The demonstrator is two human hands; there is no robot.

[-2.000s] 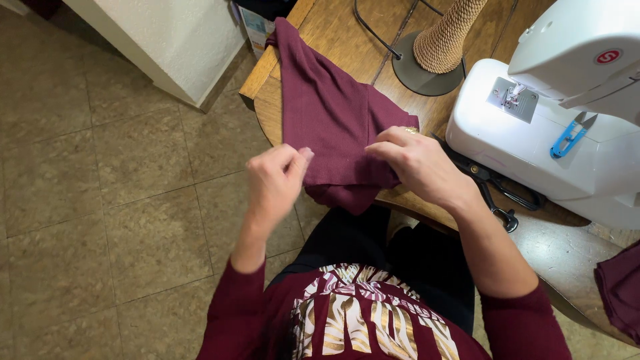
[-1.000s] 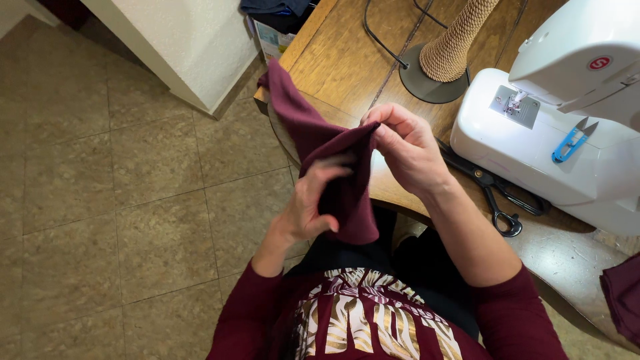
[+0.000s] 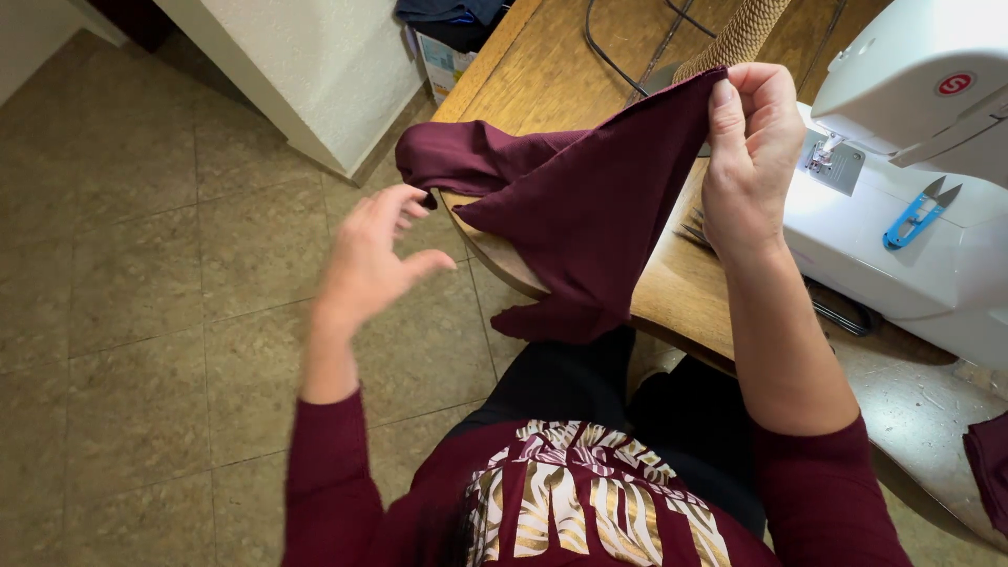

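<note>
A piece of maroon fabric [image 3: 598, 205] hangs in a slanting fold from my right hand [image 3: 752, 150], which pinches its upper corner between thumb and fingers. The cloth drapes over the rounded table edge, its lower end above my lap and another part stretching left past the edge. My left hand [image 3: 378, 252] is off the cloth, just left of it over the floor, fingers apart and slightly blurred. Right of my right hand stands a white sewing machine [image 3: 890, 213], with blue thread snips [image 3: 920, 214] lying on its bed.
A wooden table [image 3: 543, 79] carries a rope-wrapped post [image 3: 732, 43] and a black cord [image 3: 602, 51]. Black-handled scissors [image 3: 843, 311] lie partly hidden by my right arm. More maroon fabric [image 3: 991, 465] is at the far right. A white wall corner [image 3: 315, 94] stands beyond the table's left edge.
My right hand has moved up and right, lifting the fabric corner. My left hand has let go of the cloth and moved left. The fabric, bunched between both hands before, is now spread out.
</note>
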